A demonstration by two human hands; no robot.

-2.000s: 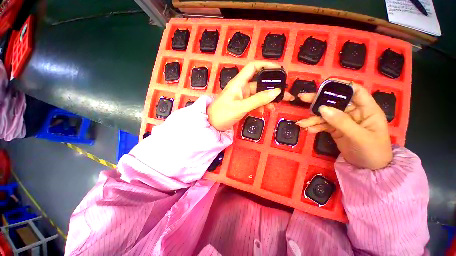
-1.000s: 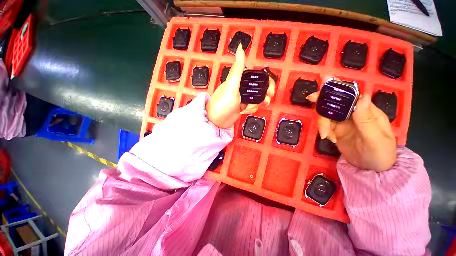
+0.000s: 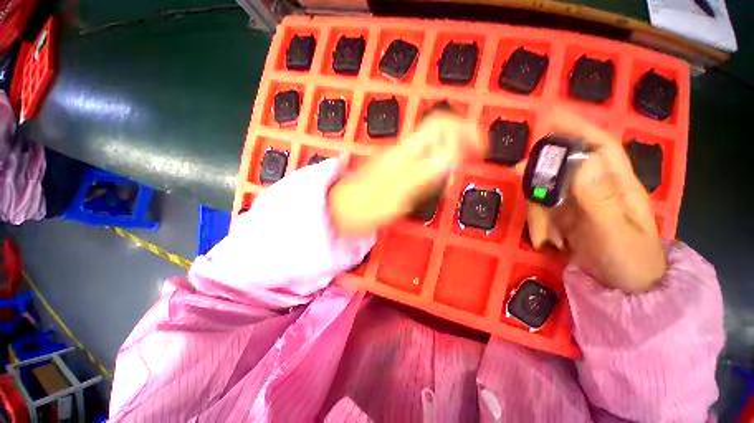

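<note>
My right hand [image 3: 616, 202] holds a strapless smartwatch [image 3: 546, 171] over the right part of the red tray [image 3: 470, 253]. Its lit display shows a pale block with a green patch below it. My left hand [image 3: 397, 183] is strongly blurred over the middle of the tray. A dark shape shows just above its fingertips, at a second-row pocket; I cannot tell whether the fingers hold it. Black watch units [image 3: 480, 207] lie in many tray pockets with their backs up. Two bottom-row pockets are empty.
A brown wooden-edged board [image 3: 579, 16] runs behind the tray. Paper [image 3: 693, 23] with a dark pen lies at the top right. The dark green bench [image 3: 157, 99] extends left. Blue crates or stools [image 3: 112, 198] stand on the floor. Another person's pink sleeve shows at the far left.
The watch in my right hand has gone from a text menu to a pale and green screen. My left hand has turned palm-down, and the lit watch it held no longer shows. The view has shifted slightly.
</note>
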